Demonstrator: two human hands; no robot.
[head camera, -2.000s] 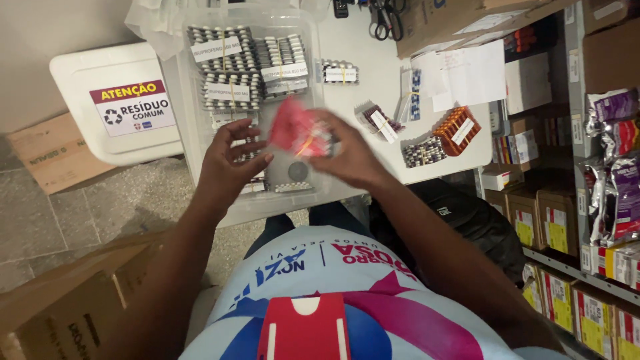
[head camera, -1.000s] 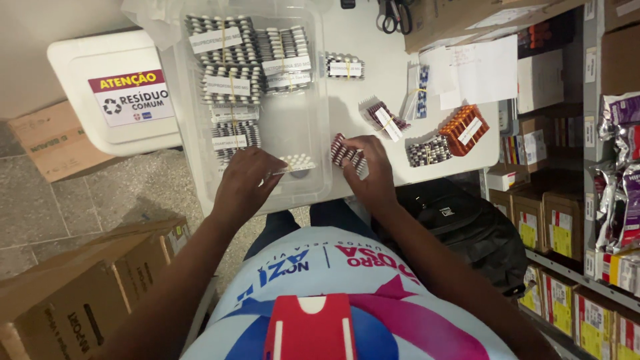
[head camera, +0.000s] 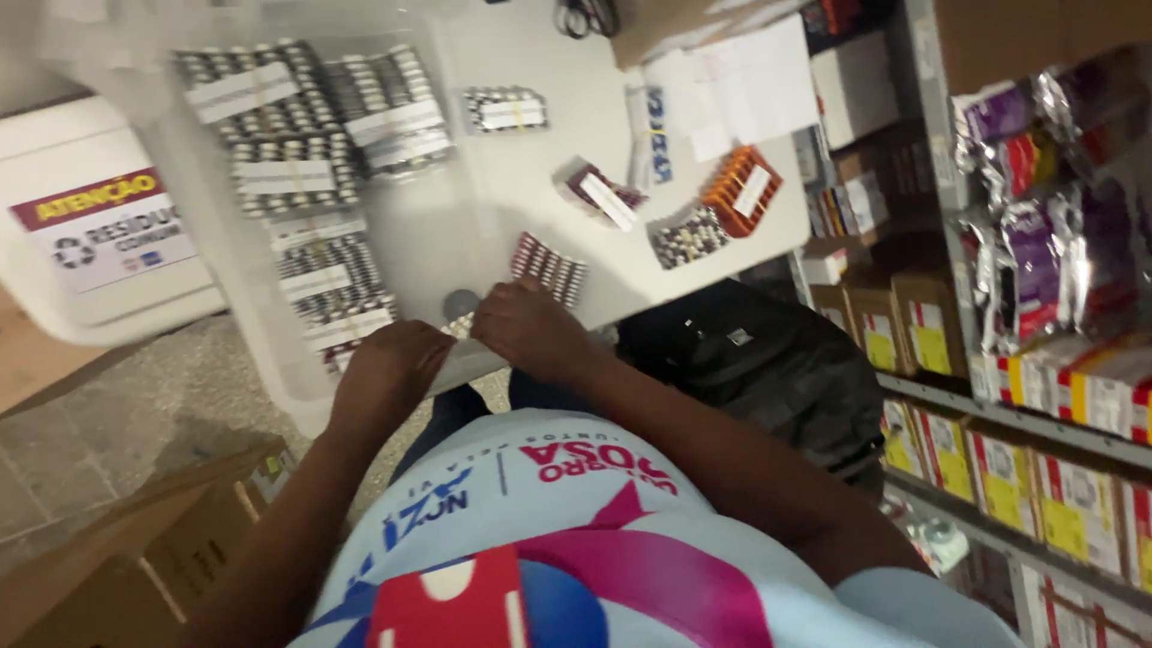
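Both hands meet over the near edge of a translucent plastic bin. A small pale blister strip (head camera: 461, 326) lies between my left hand (head camera: 393, 360) and my right hand (head camera: 533, 326), its ends under my fingers. Just beyond my right hand, a dark red blister pack (head camera: 551, 268) with pale pills lies on the white table (head camera: 621, 270). Inside the bin (head camera: 270, 378) are banded stacks of blister packs (head camera: 288, 175) with white paper labels. More banded packs rest on the table: a small stack (head camera: 506, 110), a dark red one (head camera: 601, 194) and an orange one (head camera: 742, 191).
A white lid with a printed sign (head camera: 99, 216) is at the left. White papers (head camera: 756, 81), a blue strip pack (head camera: 659, 135) and scissors (head camera: 585, 16) lie on the table. A black bag (head camera: 747, 360) hangs below its edge. Shelves with boxes (head camera: 1008, 477) stand at the right; cartons (head camera: 189, 558) sit lower left.
A red bundle was in my right hand two seconds ago. My right hand has moved left from the dark red blister pack to the pale strip beside my left hand.
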